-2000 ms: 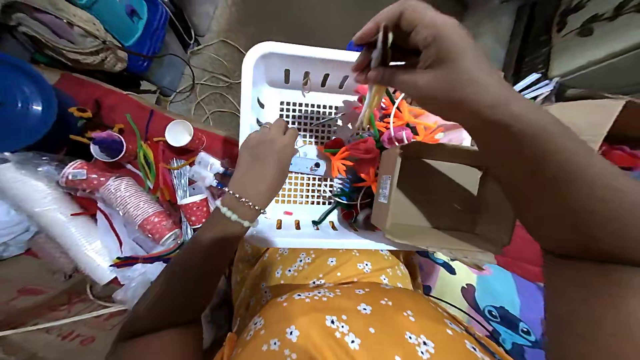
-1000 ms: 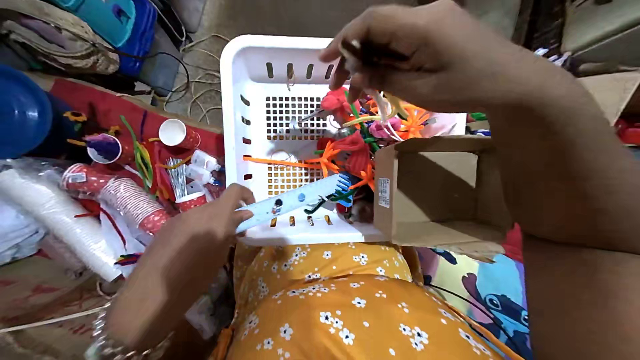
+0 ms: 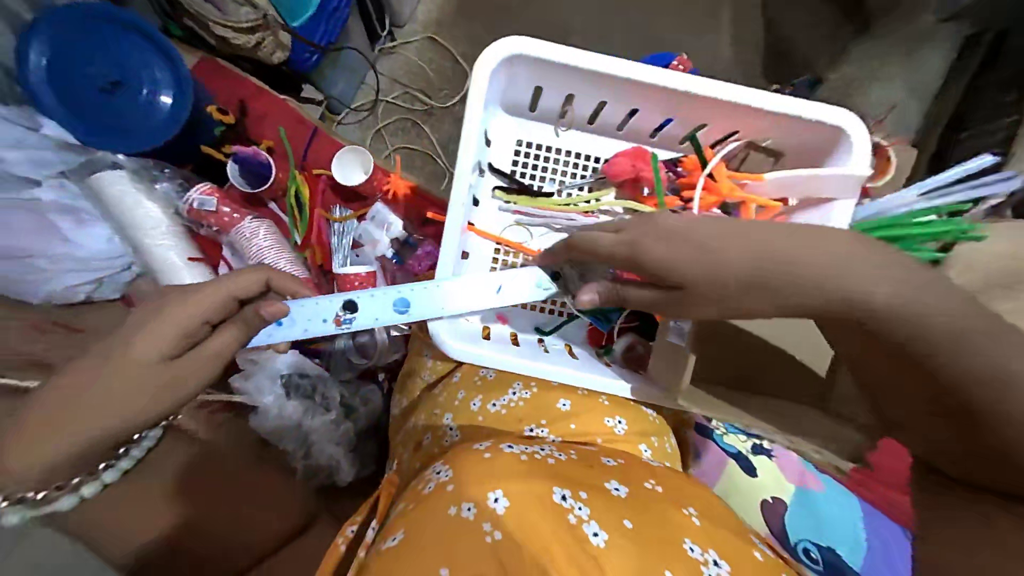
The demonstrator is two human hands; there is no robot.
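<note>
Between my hands a pale blue ruler (image 3: 452, 302) with small printed pictures lies slantwise over the left rim of a white plastic basket (image 3: 456, 200). My left hand (image 3: 200, 344) pinches its left end between thumb and fingers. At the ruler's other end is my right hand (image 3: 632, 264), above the basket, its fingers bent; whether it grips the ruler or a small dark thing there is not clear. In the basket lie orange pipe-cleaner shapes (image 3: 720, 184), a red fuzzy ball (image 3: 632, 172) and yellow pipe cleaners (image 3: 568, 200).
An open cardboard box (image 3: 752, 360) stands at the basket's lower right. Green pipe cleaners (image 3: 920, 232) lie right of it. On the left are stacked paper cups (image 3: 272, 244), a plastic-wrapped white roll (image 3: 148, 228), a blue lidded tub (image 3: 104, 76) and a crumpled clear bag (image 3: 312, 416).
My left hand has drawn the ruler leftward out over the basket's rim. My right hand has come down from above the basket to the ruler's right end. The view has shifted.
</note>
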